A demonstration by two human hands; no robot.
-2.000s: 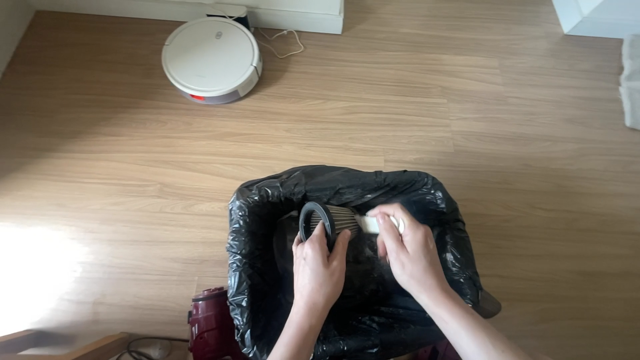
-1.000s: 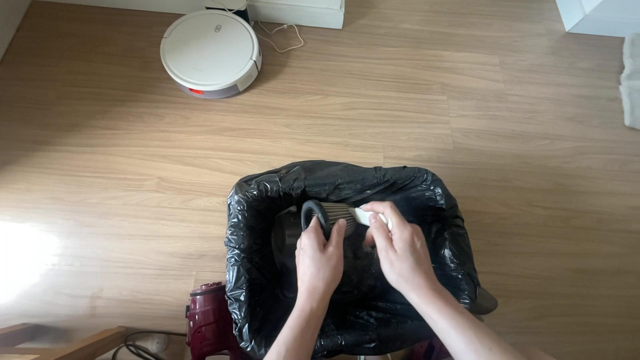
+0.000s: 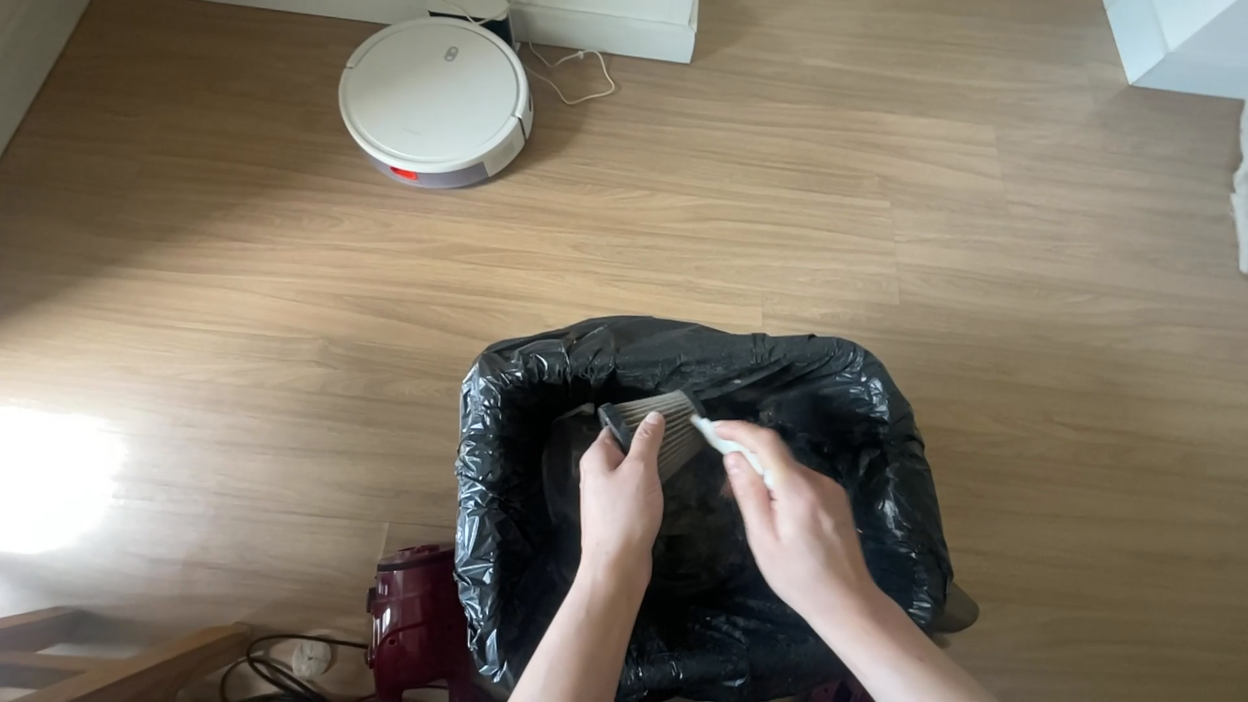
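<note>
My left hand [image 3: 624, 487] grips a pleated vacuum filter [image 3: 673, 429] by its dark rim end, thumb lying over the pale pleats. The filter lies sideways over a bin lined with a black plastic bag [image 3: 634, 341]. My right hand [image 3: 795, 507] holds a small white tool [image 3: 733, 447], perhaps a brush, whose tip is at the filter's right end. Part of the tool is hidden by my fingers. Both hands are above the bin's opening.
A white robot vacuum [image 3: 434, 93] stands on the wood floor near the wall, with a white cable [image 3: 590, 96] beside it. Left of the bin is a dark red vacuum cleaner part [image 3: 414, 619]. A black cord [image 3: 283, 673] and wooden legs [image 3: 156, 668] are at the lower left.
The filter has turned in my left hand, so its pleated side shows more and its ring opening no longer faces the view. The white tool now slants down to the right.
</note>
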